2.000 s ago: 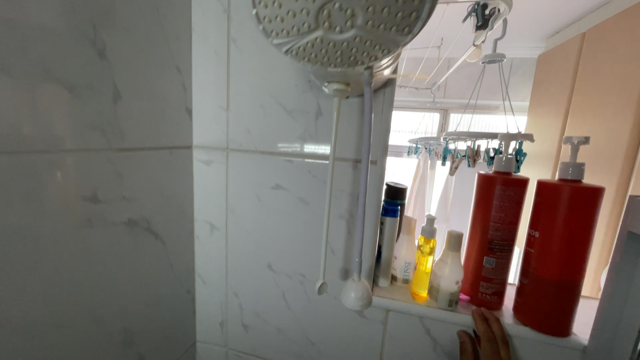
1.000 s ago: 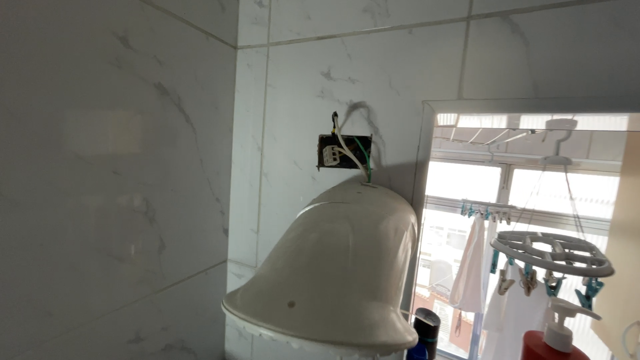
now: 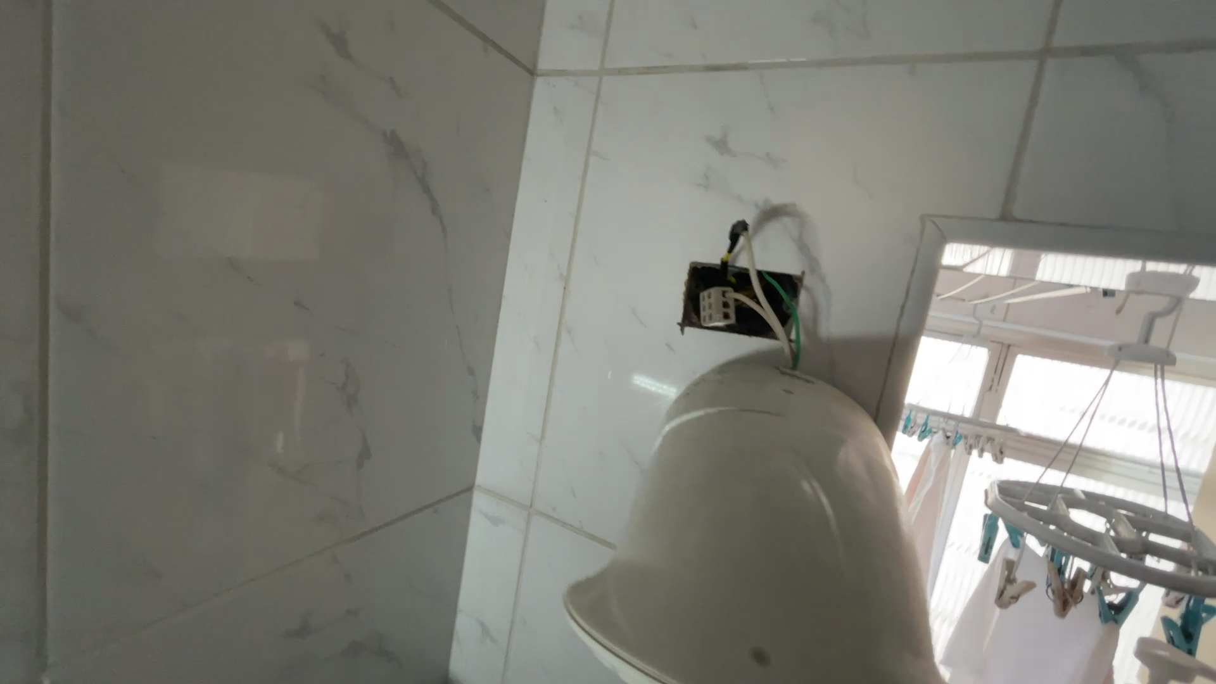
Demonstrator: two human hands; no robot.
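Neither of my hands shows in the head view. A white electric shower head (image 3: pixel 779 532) fills the lower middle, close to the tiled wall. Above it, a rectangular electrical box (image 3: pixel 698 299) is set open in the wall. A white terminal connector (image 3: pixel 717 307) sits inside the box. White wires (image 3: pixel 760 285) and a green wire (image 3: pixel 794 323) run from the box down to the top of the shower head. A wire end wrapped in black tape (image 3: pixel 737 235) sticks out above the box.
Marbled tile wall (image 3: pixel 266 332) stands at the left. At the right, a framed window opening (image 3: pixel 907 351) shows a round hanging dryer (image 3: pixel 1092 551) with clothespins and hung cloths (image 3: pixel 1016 617). A pump top (image 3: pixel 1173 660) shows at the lower right.
Two seconds ago a hand touched the ledge near the red bottles; it is out of view now. The view has risen from the shower head's underside to the wires above it.
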